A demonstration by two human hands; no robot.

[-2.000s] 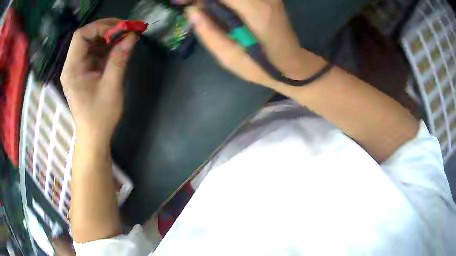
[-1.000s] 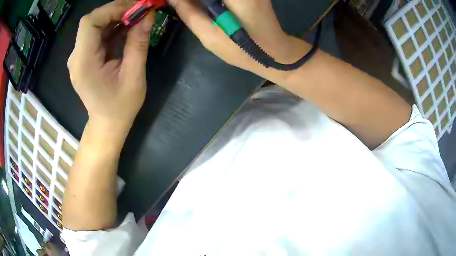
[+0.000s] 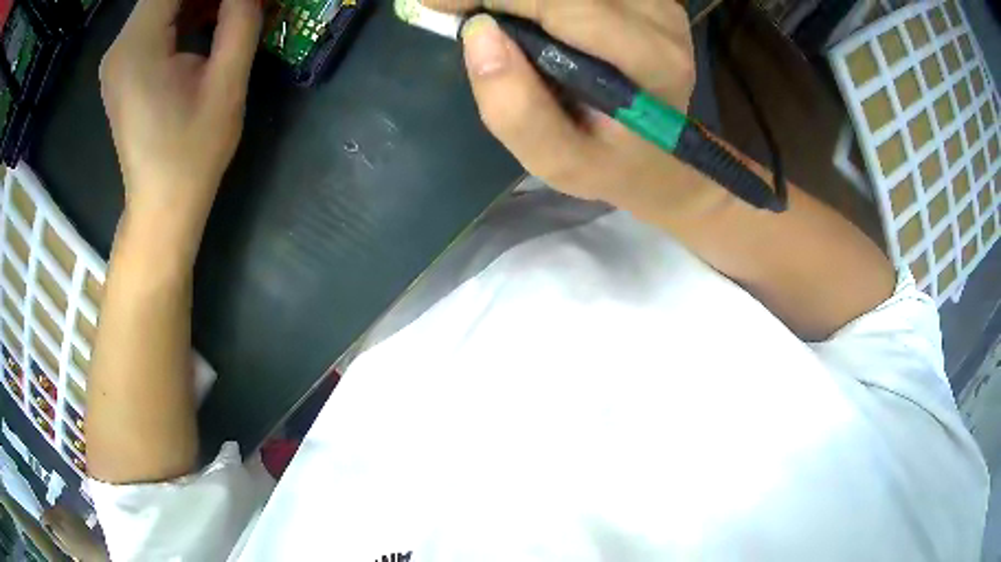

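Observation:
My left hand [image 3: 176, 121] is at the upper left, its fingertips cut off by the top edge. A red component [image 3: 200, 13] shows between its thumb and fingers, mostly hidden. Right beside the hand, a green phone board [image 3: 299, 31] in a dark case lies on the dark bench top, partly cut off. My right hand [image 3: 582, 121] is closed around a soldering iron [image 3: 582, 77] with a black handle, green band and white collar. The iron points left and up, away from the board; its tip is out of view.
A white grid tray [image 3: 49, 258] with tan cells, some holding small red parts, is at the left beside my forearm. Another white grid tray [image 3: 895, 93] is at the right. Dark-cased boards [image 3: 38, 66] are at the upper left. A person's hand [image 3: 71, 532] shows at the lower left.
The right hand with the iron has moved right, away from the left hand, and the iron's white collar now shows. The left hand and red component have shifted up and left in the picture.

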